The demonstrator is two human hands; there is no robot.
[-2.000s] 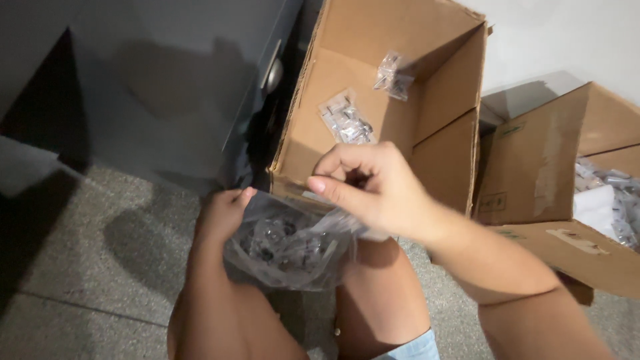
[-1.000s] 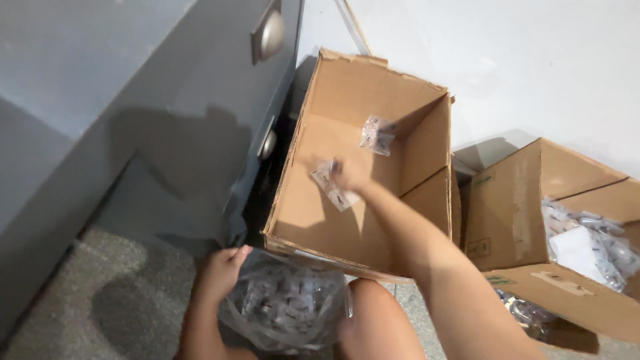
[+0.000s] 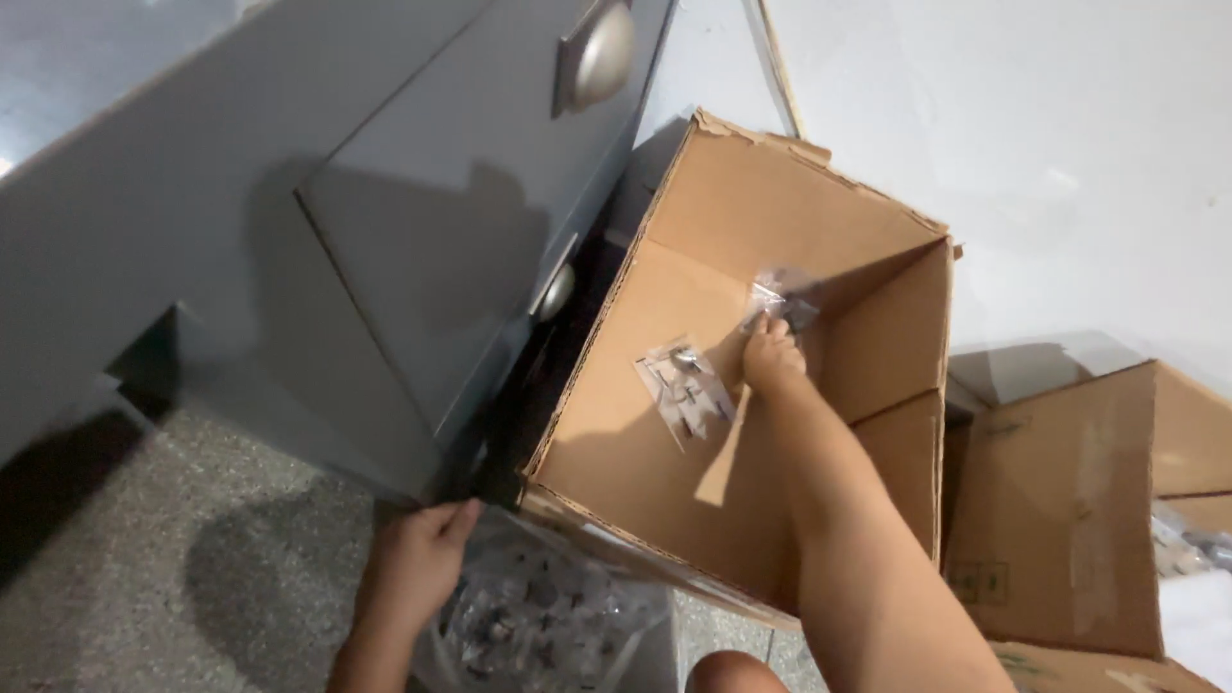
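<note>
My right hand (image 3: 775,356) reaches into an open cardboard box (image 3: 616,462), its fingers closed on the near edge of a small clear plastic packet (image 3: 782,289) by the far inner corner. Another clear packet (image 3: 683,385) with small metal-looking parts lies on the box floor, left of my right forearm. My left hand (image 3: 419,558) pinches the rim of a large clear plastic bag (image 3: 539,616) below the box. Several small packets or parts show through the bag's film, too blurred to tell apart.
A grey cabinet (image 3: 404,241) with rounded metal handles stands at the left, close beside the box. At the right, a second cardboard box (image 3: 1059,510) holds clear packets and something white (image 3: 1193,616). A pale wall (image 3: 1059,173) rises behind. My knee (image 3: 731,674) shows at the bottom edge.
My right hand has moved from over the plastic bag into the box, first to the nearer packet, now to the farther one. My left hand has stayed at the bag's rim.
</note>
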